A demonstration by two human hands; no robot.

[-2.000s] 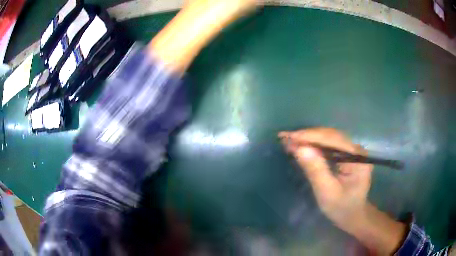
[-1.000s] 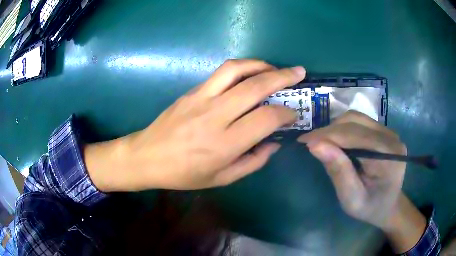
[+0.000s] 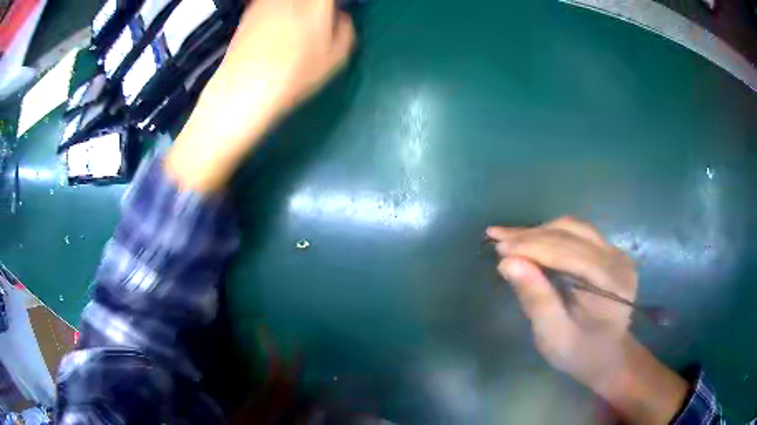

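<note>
My right hand (image 3: 573, 299) holds the black tweezers (image 3: 610, 292) above the green bench surface at the lower right. The tweezers' rear end points right, and their tips are mostly hidden by my fingers. My left hand (image 3: 286, 62) is blurred and reaches to the top edge beside the pile. A small dark bit shows near its fingers at the frame edge, but I cannot tell whether the hand holds it. The stacked phone units (image 3: 141, 70), black frames with white rectangles, stand at the upper left. One unit (image 3: 95, 157) lies at the pile's near end.
A pale yellow-white sheet (image 3: 48, 90) lies left of the pile. A tiny pale speck (image 3: 303, 244) lies on the green bench surface (image 3: 390, 290). A pale strip (image 3: 664, 31) runs along the far right side. Cardboard and clutter (image 3: 50, 336) show at the lower left.
The phone housing under both hands one second ago is out of view. My left hand has moved up and left to the top edge. My right hand still holds the tweezers, slightly lower and further left.
</note>
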